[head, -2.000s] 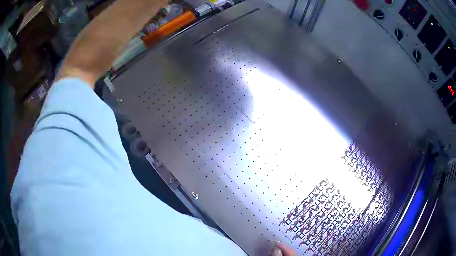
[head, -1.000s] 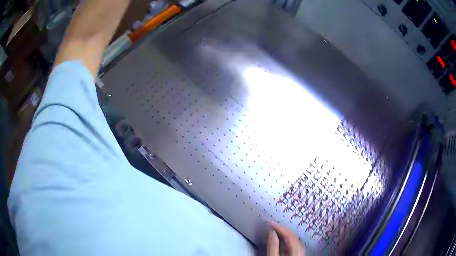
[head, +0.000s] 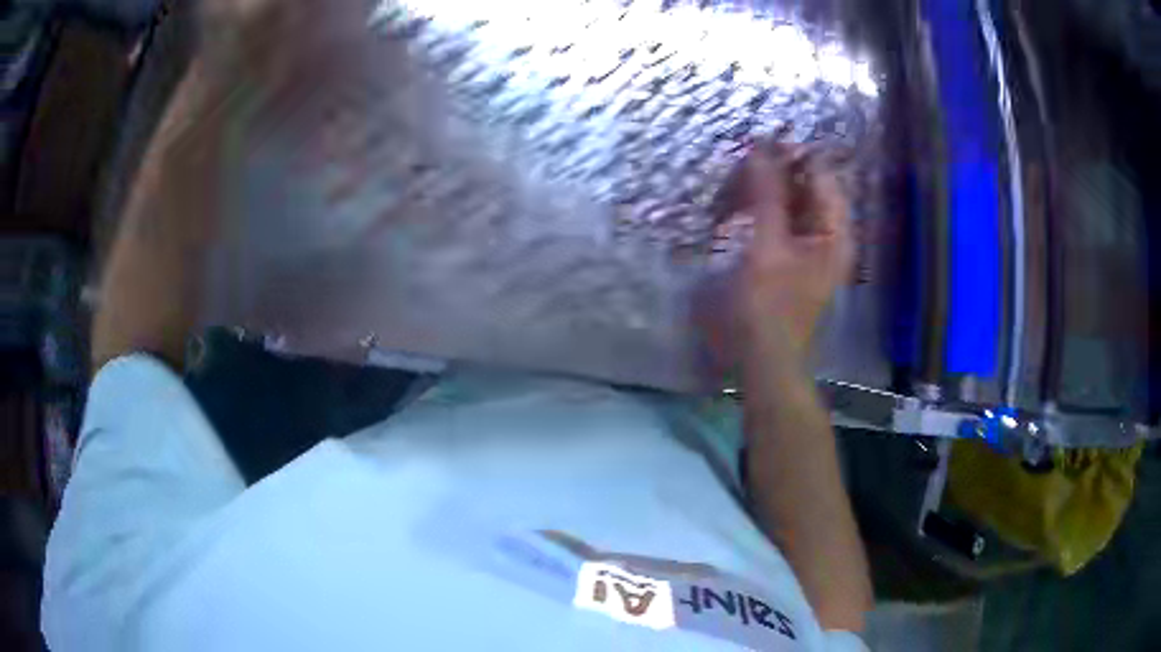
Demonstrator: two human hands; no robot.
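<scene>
A patterned sheet (head: 598, 134) with rows of small dark parts lies on the metal table under strong glare. A blurred, greyish, see-through film (head: 420, 242) shows in front of it, between my hands. My left hand (head: 280, 57) is at the upper left by the film's edge, very blurred; its fingertips cannot be made out. My right hand (head: 789, 236) is over the right part of the patterned sheet, fingers upward and slightly apart, also blurred. Whether it touches the sheet cannot be told.
A blue roller (head: 974, 191) and thin shiny bars stand right of the sheet. A silver rail (head: 879, 408) with blue fittings runs along the front edge. A crank handle (head: 952, 535) and a yellow bag (head: 1050, 503) hang below it. My shirt front is close below.
The view has swung down and right. The right hand now shows well over the patterned sheet, and the left hand is in view. The see-through film now shows between them.
</scene>
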